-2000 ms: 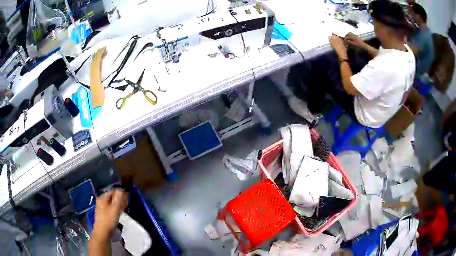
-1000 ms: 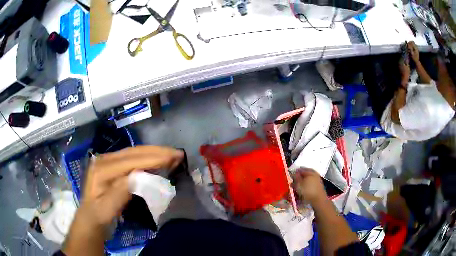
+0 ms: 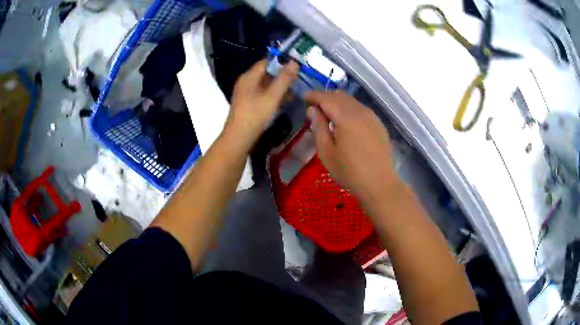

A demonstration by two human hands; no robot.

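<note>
My left hand point(image 3: 254, 98) reaches to a small drawer point(image 3: 327, 66) under the tabletop edge. Its thumb and fingers are around a small pale grey-blue item point(image 3: 275, 65), too blurred to name. My right hand point(image 3: 356, 139) is beside it, to the right, with curled fingers and the thumb side towards the left hand. Whether it holds something small cannot be seen. Dark cloth pieces point(image 3: 168, 120) and a long white piece point(image 3: 207, 95) lie in and over the blue plastic basket point(image 3: 102, 105), left of my hands.
A red stool point(image 3: 327, 206) stands below my right hand. The white table point(image 3: 407, 82) curves along the right, with yellow-handled shears point(image 3: 480, 57) and loose thread on it. Another red stool point(image 3: 41, 209) and a brown box point(image 3: 105, 244) are at the left. Pale scraps lie on the floor.
The view has swung left to the blue basket. My hands, wide apart before, are now close together at the drawer. The pink basket and the other person have left the clear view.
</note>
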